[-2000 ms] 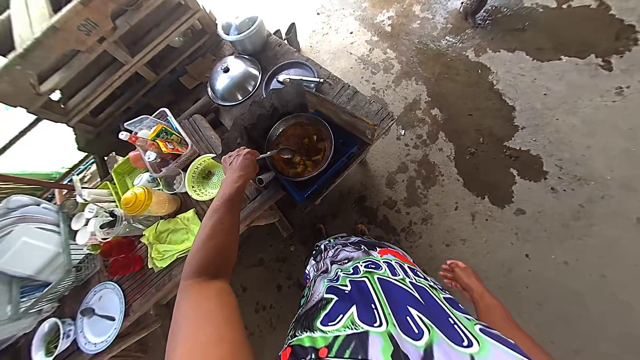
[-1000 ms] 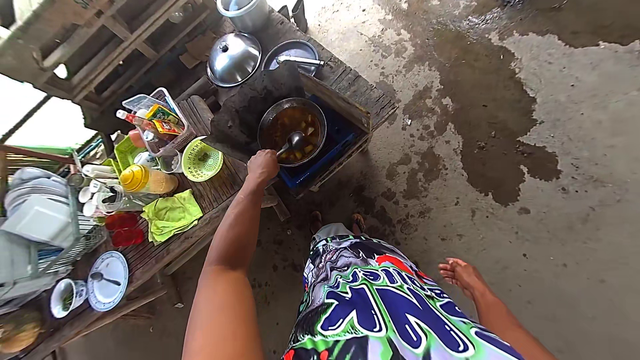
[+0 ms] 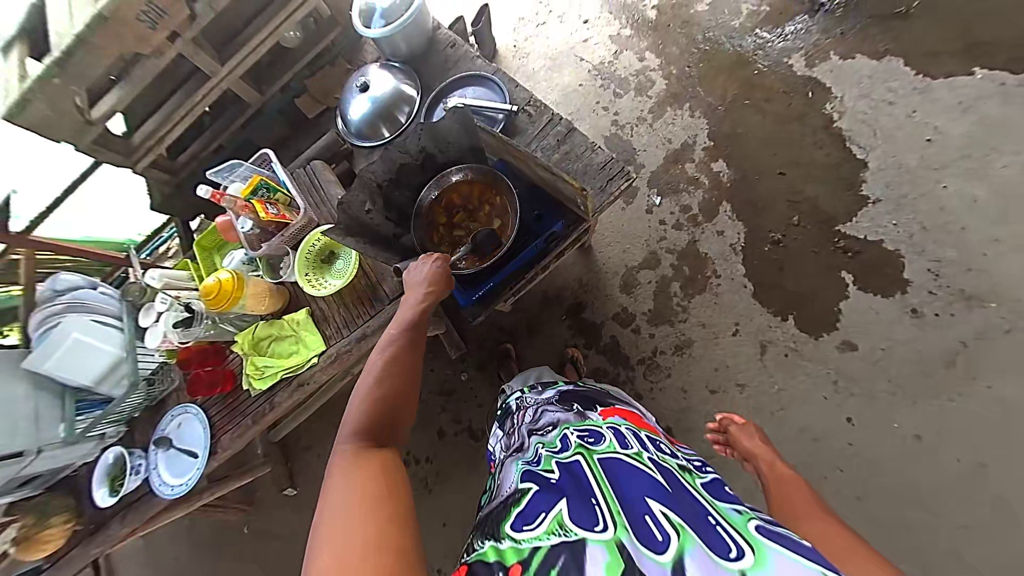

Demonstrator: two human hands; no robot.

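My left hand [image 3: 428, 278] is closed around the handle of a dark ladle [image 3: 483, 242], at the lower left rim of a round pan [image 3: 515, 210]. The ladle's bowl rests in a brown stew [image 3: 464, 214] with chunks in it. Under the pan is a blue gas stove [image 3: 532, 240] set in the wooden counter. My right hand [image 3: 740, 440] hangs over the concrete floor at the lower right, fingers loosely apart, holding nothing. A domed metal lid [image 3: 378, 102] and a dark plate with a light-handled utensil [image 3: 482, 104] lie beyond the pan.
On the wooden counter [image 3: 368, 296] stand a green colander [image 3: 328, 264], a yellow-capped bottle [image 3: 240, 293], a basket of condiments [image 3: 268, 216], a green cloth [image 3: 280, 348] and a dish rack [image 3: 144, 384]. A metal pot [image 3: 396, 32] stands at the far end. Wet patches [image 3: 784, 184] mark the floor.
The ladle's bowl has shifted within the stew, from the pan's left side to its lower right part. My left hand has stayed on its handle; my right hand still hangs free.
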